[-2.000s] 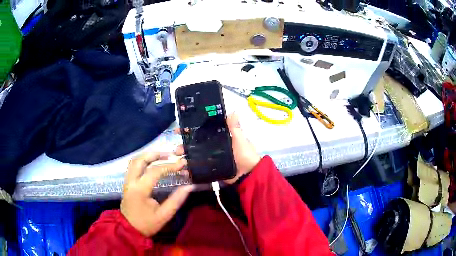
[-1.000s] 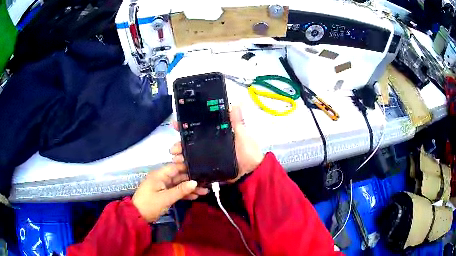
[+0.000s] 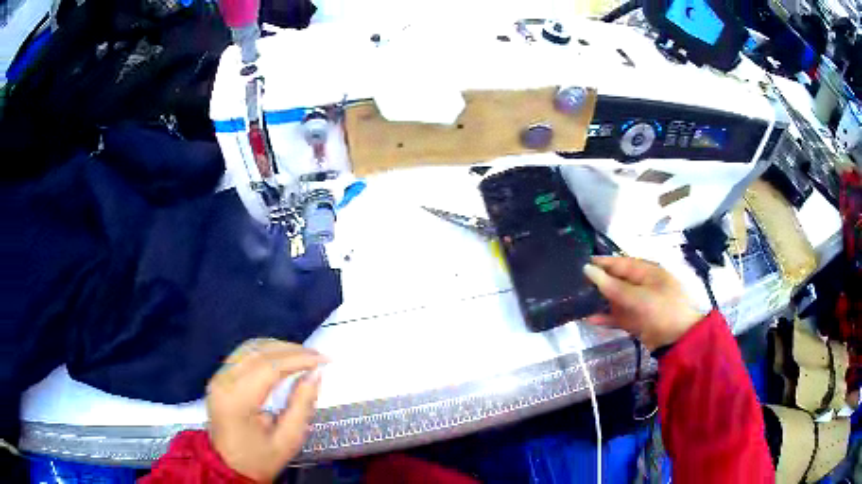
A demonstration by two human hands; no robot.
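Observation:
A black mobile phone (image 3: 541,250) with a lit dark screen is held over the white table, right of the needle area, with a white charging cable (image 3: 594,406) at its lower end. My right hand (image 3: 647,301) grips its lower right edge with thumb and fingers. My left hand (image 3: 263,402) is empty, fingers curled and apart, at the table's front edge. Dark navy cloth (image 3: 180,284) lies left of the presser foot (image 3: 297,244), near my left hand. The phone hides most of the scissors; the blades (image 3: 456,218) and a bit of yellow handle show.
The white sewing machine (image 3: 491,71) spans the back, with a tan strip (image 3: 491,129) and a black control panel (image 3: 676,135). A measuring tape (image 3: 425,408) runs along the table's front edge. Tan and black bundles (image 3: 811,444) lie lower right.
The phone has moved right and farther back, over the scissors, in my right hand. My left hand has let go of the phone and moved left. The view has shifted.

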